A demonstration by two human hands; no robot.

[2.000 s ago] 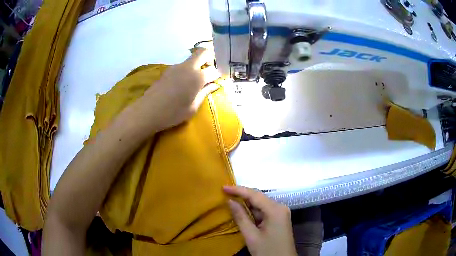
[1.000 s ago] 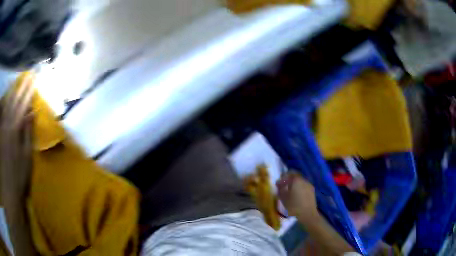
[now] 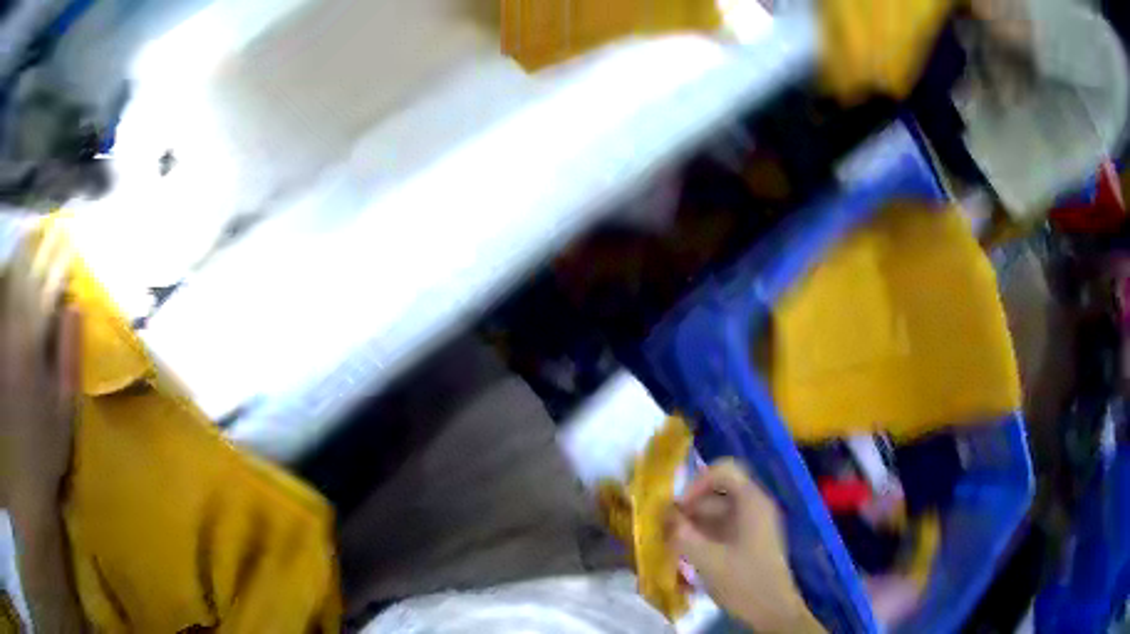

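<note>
The mustard garment panel (image 3: 186,508) hangs over the machine table's front edge at the left, with its upper end near the bright lamp spot. My left hand (image 3: 43,359) lies on its left side, blurred and partly cut off by the picture's edge. My right hand (image 3: 731,533) is low, beside the blue crate, with fingers closed on a narrow mustard strip (image 3: 654,514). The machine head at the upper left is blurred and mostly out of view; needle and presser foot cannot be made out.
A blue plastic crate (image 3: 744,396) at the right has a mustard piece (image 3: 898,322) over it. Another mustard piece (image 3: 607,27) lies on the white table (image 3: 409,211). My lap is below the table edge. A red object (image 3: 1090,198) shows at the far right.
The view has swung right and down from the needle area. My right hand has left the panel, gone down beside the crate, and now lifts a mustard strip.
</note>
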